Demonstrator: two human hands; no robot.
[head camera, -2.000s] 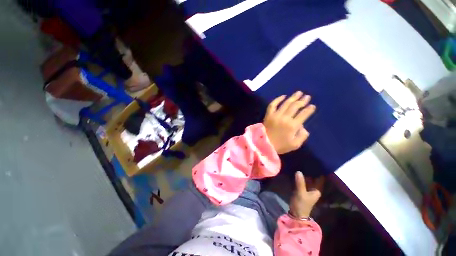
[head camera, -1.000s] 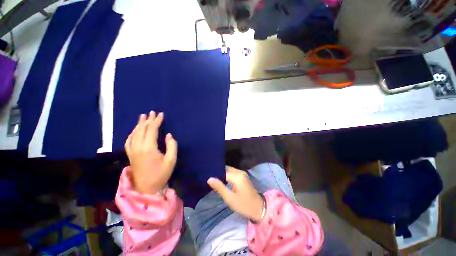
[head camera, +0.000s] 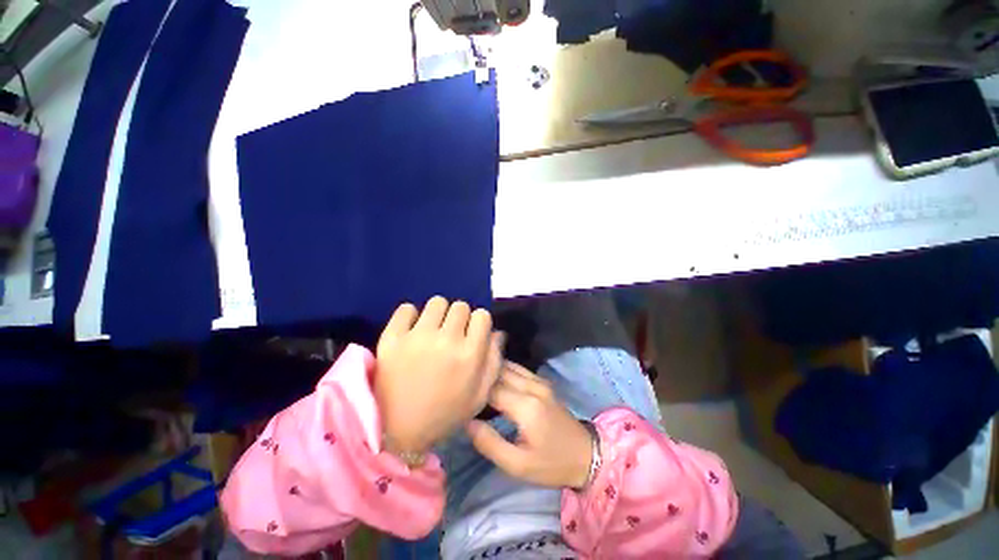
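A navy fabric panel (head camera: 367, 208) lies flat on the white table, its upper right corner under the presser foot (head camera: 482, 74). Its lower edge reaches over the table's front edge. My left hand (head camera: 436, 372) is at the panel's lower right corner, fingers curled and fingertips hidden. My right hand (head camera: 534, 424) touches it from the right, with a dark bit of the cloth between thumb and fingers. Both forearms wear pink sleeve covers.
Two long navy panels (head camera: 164, 175) lie at left. Orange-handled shears (head camera: 756, 133), a smartphone (head camera: 933, 126) and dark navy scraps (head camera: 701, 31) are at right. A printed scale (head camera: 865, 219) marks the table edge. A box with navy cloth (head camera: 893, 421) stands below; purple part (head camera: 16, 175) far left.
The view has swung round to the machine. My left hand has slid off the panel's middle, right and down to its lower right corner, and now meets my right hand.
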